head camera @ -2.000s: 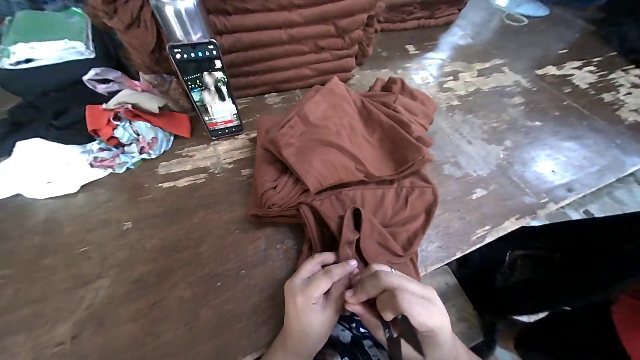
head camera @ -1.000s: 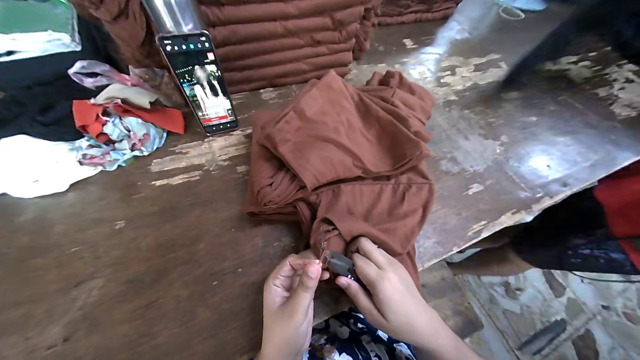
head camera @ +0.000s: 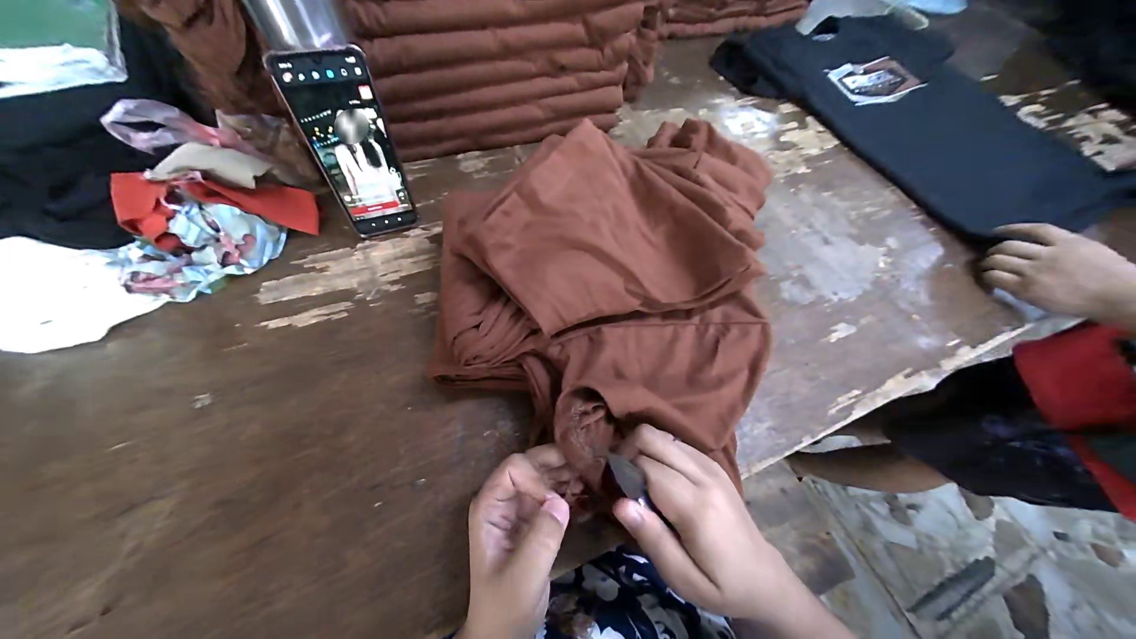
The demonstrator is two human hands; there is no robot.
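Observation:
A rust-brown fabric garment point(head camera: 621, 231) lies folded and rumpled on the worn wooden table point(head camera: 293, 426), its near end hanging at the front edge. My left hand point(head camera: 519, 524) pinches the edge of an opening in that near end between thumb and fingers. In my right hand point(head camera: 692, 524) is a small dark tool with a pointed blade point(head camera: 627, 479), perhaps thread snips, held against the same opening. Its lower part is hidden by my fingers.
A smartphone point(head camera: 346, 142) leans upright against a metal cup point(head camera: 297, 22). Behind stand stacks of folded brown garments point(head camera: 497, 71). Fabric scraps point(head camera: 204, 213) and white cloth point(head camera: 62, 293) lie left. At right, another person's hand point(head camera: 1056, 266) touches a black T-shirt point(head camera: 905, 115).
A black T-shirt now lies flat on the right of the table, with another person's hand at its edge. The dark tool in my right hand has turned, its point now against the garment's opening.

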